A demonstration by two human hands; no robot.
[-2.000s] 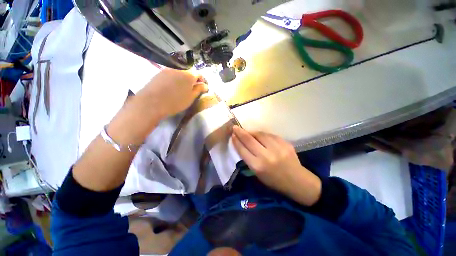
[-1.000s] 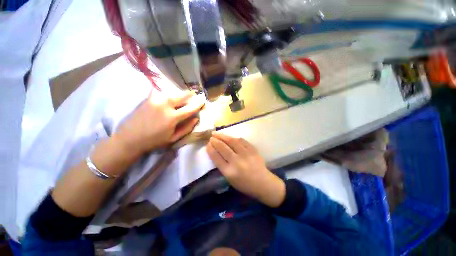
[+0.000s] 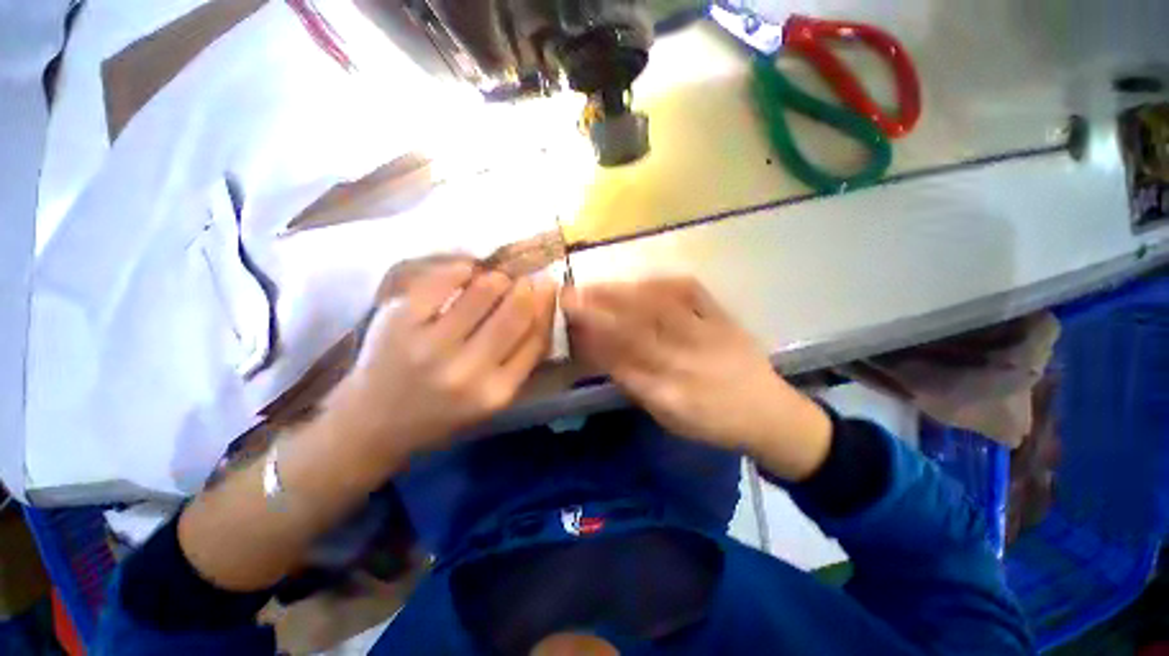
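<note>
A whitish cloth panel (image 3: 141, 320) with brown parts lies on the table left of the needle area. A narrow brown strip (image 3: 528, 254) on its right end lies just below the presser foot area of the sewing machine (image 3: 603, 77). My left hand (image 3: 449, 346) pinches the cloth beside this strip, fingers bent. My right hand (image 3: 660, 340) is at the cloth's right edge, blurred, fingertips together close to my left fingertips. What the right fingertips hold is too blurred to tell. The needle is hidden in glare.
Scissors (image 3: 833, 105) with red and green handles lie right of the machine head. A blue basket (image 3: 1090, 449) with brown cloth (image 3: 981, 378) stands at the lower right. Another blue basket edge shows at the lower left. Red threads (image 3: 321, 32) hang at the upper left.
The view has shifted. Both hands are now nearer the table's front edge, below the needle area. The left hand has moved away from the presser foot, and the brown strip lies exposed.
</note>
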